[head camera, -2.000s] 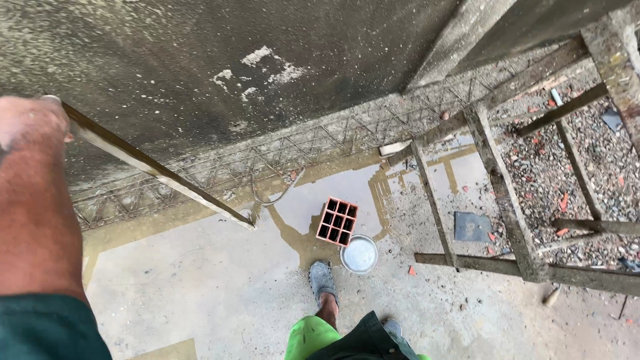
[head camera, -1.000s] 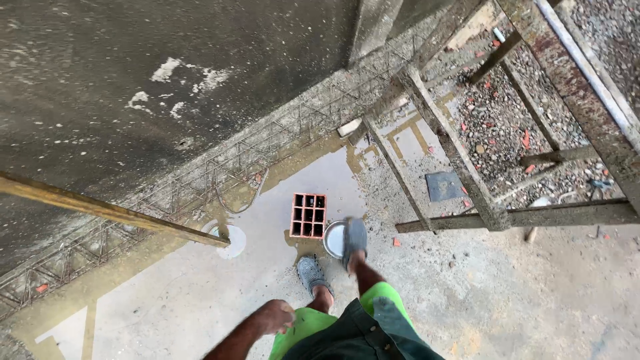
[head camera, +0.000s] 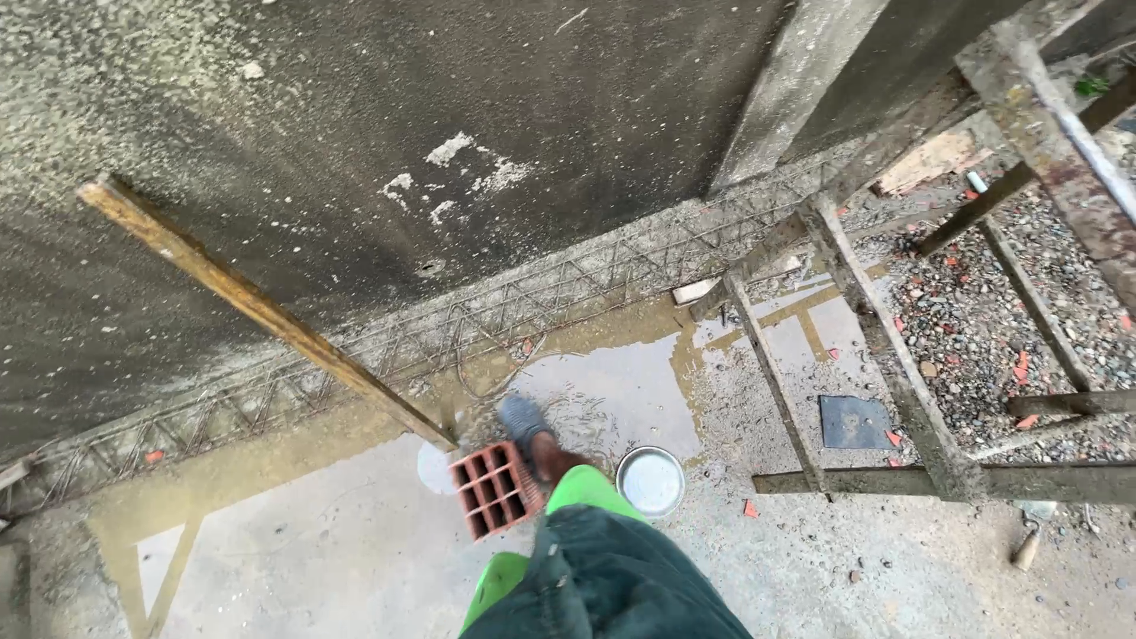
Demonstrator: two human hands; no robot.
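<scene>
Neither of my hands shows in the head view. A long wooden board [head camera: 266,311] leans against the plastered wall [head camera: 532,133], its lower end on the wet floor. Beside that end stands a red hollow clay brick [head camera: 495,491], its holes facing up. My foot in a grey clog [head camera: 524,419] is in the puddle just behind the brick. To the right of my leg, a round metal pan [head camera: 650,482] rests on the floor, apart from the brick.
A steel rebar cage [head camera: 568,288] lies along the wall's foot. Wooden trestle frames [head camera: 870,346] stand at the right, over gravel [head camera: 985,311] with brick fragments. A dark square tile [head camera: 855,422] lies by them. Water [head camera: 612,382] covers part of the floor.
The left hand held the board two seconds ago; now the board leans on the wall, no hand on it. The brick has moved left, away from the pan, to the board's foot. One foot stepped into the puddle.
</scene>
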